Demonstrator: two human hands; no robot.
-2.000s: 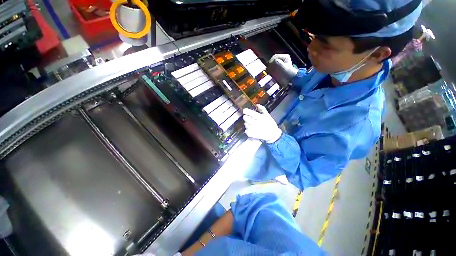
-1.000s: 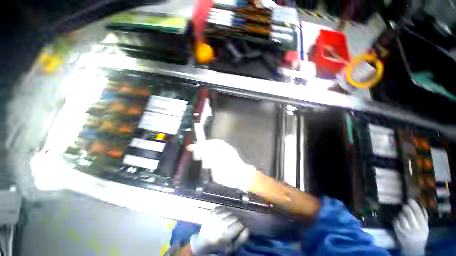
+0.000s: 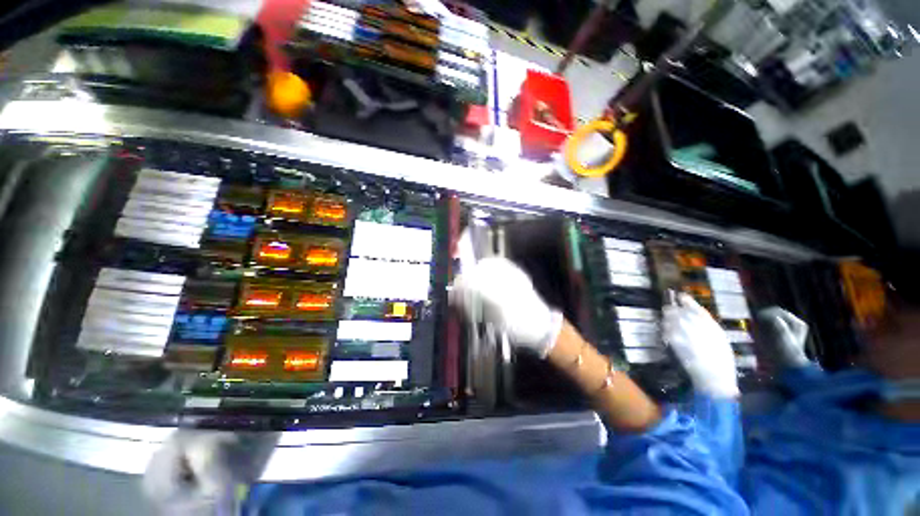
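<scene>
A large circuit board (image 3: 288, 312) crowded with parts lies in its dark carrier between the conveyor rails. It has white ribbed heatsinks (image 3: 166, 207), columns of glowing orange transformers (image 3: 264, 297) and small blue blocks (image 3: 202, 326). My right hand (image 3: 504, 300), in a white glove, is at the carrier's dark red right edge (image 3: 452, 302); its fingers are blurred, and whether they grip the edge is unclear. My left hand (image 3: 192, 472), also white-gloved, is blurred at the front rail near the bottom left; its fingers and anything in them cannot be made out.
A second board (image 3: 627, 302) lies to the right, with another person's gloved hands (image 3: 699, 338) at it. Behind the rear rail (image 3: 333, 156) are an orange ball (image 3: 289, 94), a red bin (image 3: 543, 113), a yellow ring (image 3: 596, 148), black trays (image 3: 706, 136) and another board (image 3: 398, 45).
The view has swung left from the other person onto the nearer board. Since one second ago, this board has come closer to the right-hand board, with my right hand at its edge.
</scene>
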